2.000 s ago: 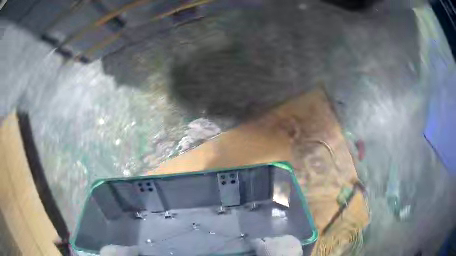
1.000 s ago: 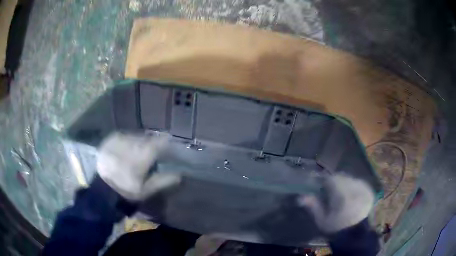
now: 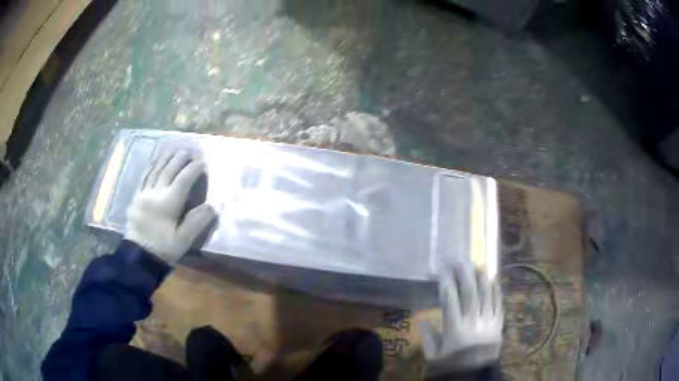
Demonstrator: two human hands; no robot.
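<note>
The silver-grey metal housing (image 3: pixel 320 205) lies across the cardboard mat, its narrow side facing up, with recessed panels near both ends and bright glare on its left half. My left hand (image 3: pixel 170 205), in an off-white knit glove, lies on the left end of this face with its fingers spread. My right hand (image 3: pixel 467 316), also gloved, is at the near right corner with its fingertips on the edge. The housing's open interior is hidden.
The brown cardboard mat (image 3: pixel 547 223) with dark printed characters lies under the housing. A thin cord (image 3: pixel 547 305) curls on its right part. My dark shoes are at the bottom. A tan board edge (image 3: pixel 37 56) is top left; a dark shiny wrapped stack (image 3: pixel 640 30) is top right.
The housing has been turned from open side up to its narrow side up. My hands have gone from its rim to the upper face and near right corner.
</note>
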